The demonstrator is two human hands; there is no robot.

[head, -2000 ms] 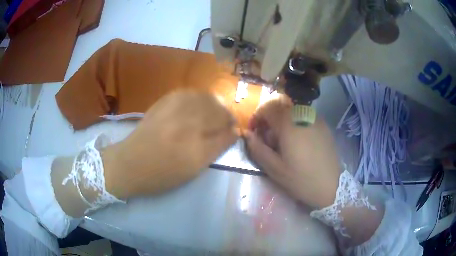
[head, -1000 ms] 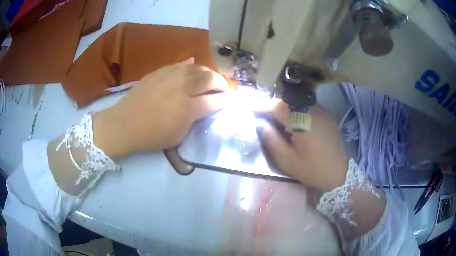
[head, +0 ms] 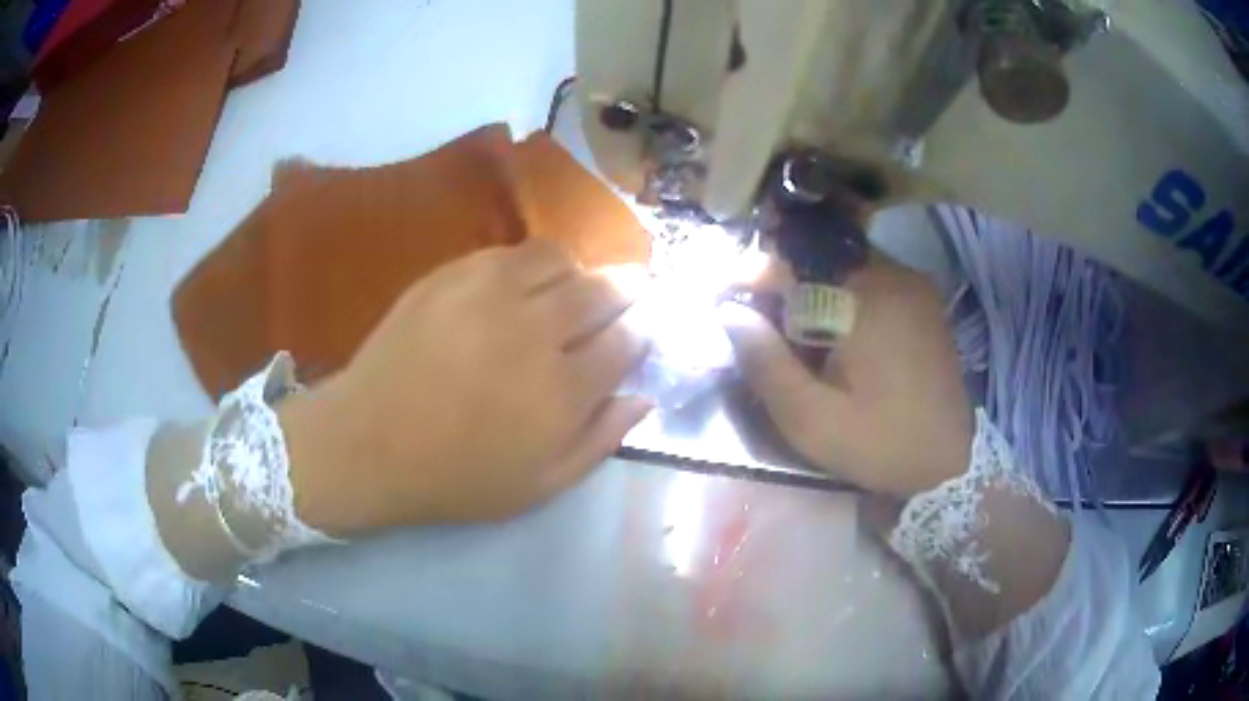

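Observation:
A rust-brown fabric panel lies on the white table left of the needle, with a fold near its right part. Its right end runs into bright glare under the sewing machine head. My left hand lies flat over the panel's lower edge, fingertips near the glare. My right hand is just right of the needle area, thumb and fingers bent close together beside the cream ribbed knob. Glare hides the needle, the presser foot and whatever lies between the fingertips.
A flat stack of brown panels with a red piece lies upper left. White-lilac tapes are heaped right of my right hand. Thread snips lie at the far right. White strands hang at the left edge.
The panel has shifted and turned, its right part now folded, and the white strip at its lower edge no longer shows. My left hand has moved down and right from one second ago.

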